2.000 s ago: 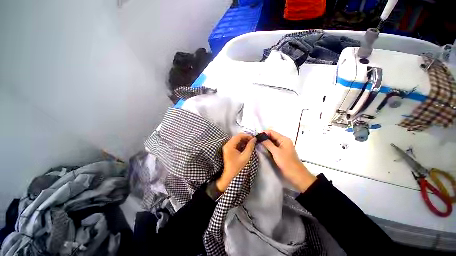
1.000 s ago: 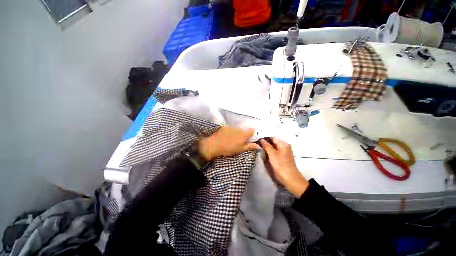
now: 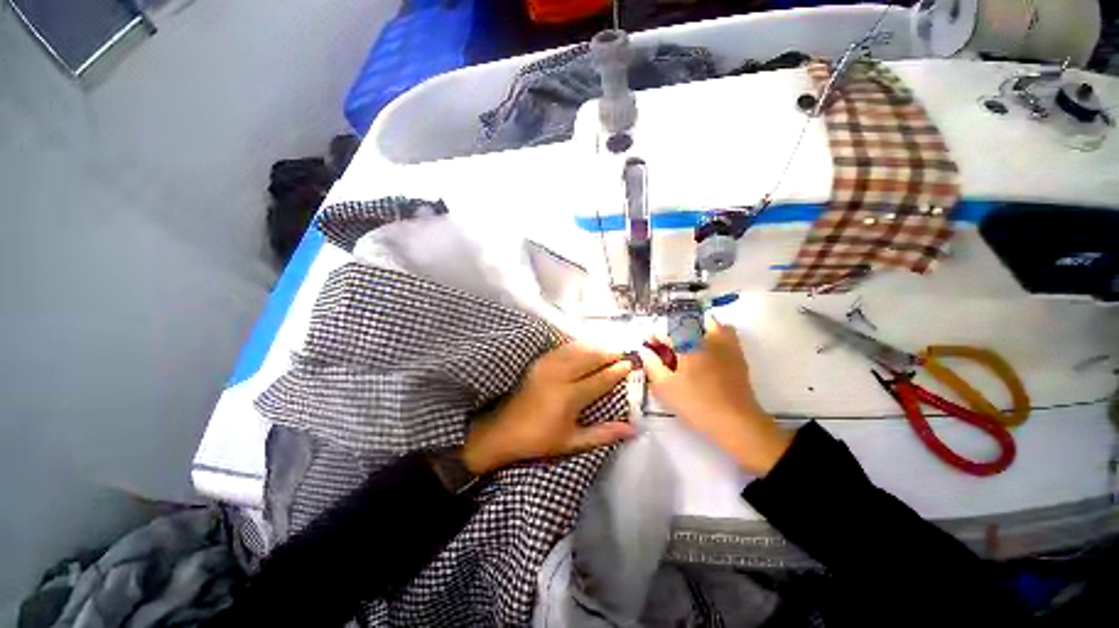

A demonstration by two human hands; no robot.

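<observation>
The checked garment [image 3: 405, 356] lies over the table's left part and hangs over its front edge. Its pale lining [image 3: 614, 515] hangs at its right side. My left hand [image 3: 546, 411] presses flat on the check, just left of the needle area. My right hand [image 3: 712, 386] holds the cloth edge with a small dark piece [image 3: 660, 356] at its fingertips, just in front of the presser foot [image 3: 644, 301]. The sewing machine [image 3: 724, 147] stands over the work, its needle area lit. The needle tip and the cloth edge under the foot cannot be made out.
Scissors [image 3: 933, 399] with orange-yellow and red handles lie right of my right hand. A brown checked scrap [image 3: 877, 172] is draped on the machine head. A thread cone [image 3: 1012, 25] stands behind. Dark cloth [image 3: 552, 98] lies in the table's back trough. A garment pile [image 3: 135, 570] is low left.
Both hands and the cloth edge have come from left of the machine to right in front of the presser foot. My left hand now lies flatter on the check. The view has shifted towards the machine.
</observation>
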